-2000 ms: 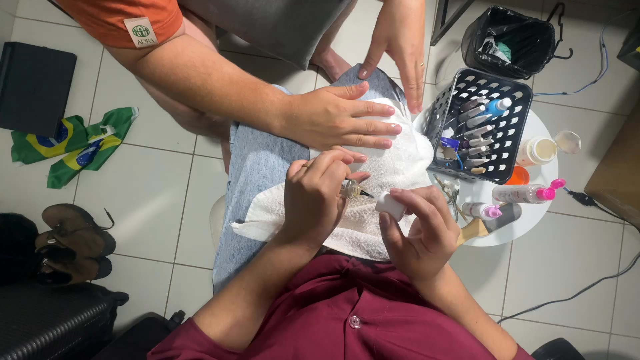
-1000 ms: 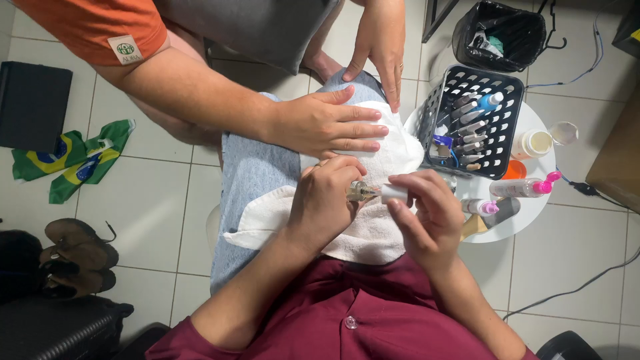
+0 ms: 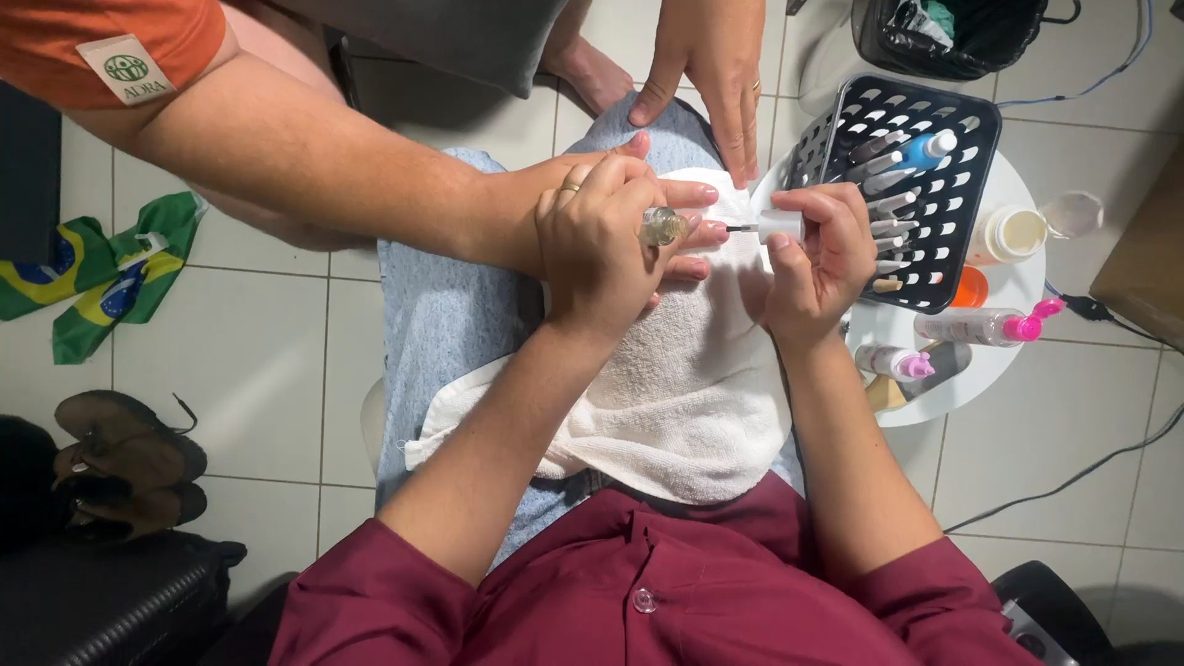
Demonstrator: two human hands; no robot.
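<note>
My left hand (image 3: 597, 245) rests over the back of another person's hand (image 3: 689, 194) and holds a small clear nail polish bottle (image 3: 663, 227), uncapped. In my right hand (image 3: 821, 259) is the white brush cap (image 3: 782, 227); its thin brush (image 3: 740, 228) points left, at a fingertip of that hand, and whether it touches the nail I cannot tell. Beneath lies a white towel (image 3: 684, 398) over my lap. The person's other hand (image 3: 717, 83) hangs above the towel's upper edge, fingers pointing down.
At right, a round white table (image 3: 980, 388) bears a black perforated basket (image 3: 962, 213) of bottles, an open jar (image 3: 1013, 233), a clear bottle with a pink cap (image 3: 971, 326) and a smaller pink-capped bottle (image 3: 893, 363). A lined black bin (image 3: 953, 46) stands beyond.
The brush, at the bottle's mouth a second ago, is now out of the bottle. My left hand and the bottle have moved up over the person's hand.
</note>
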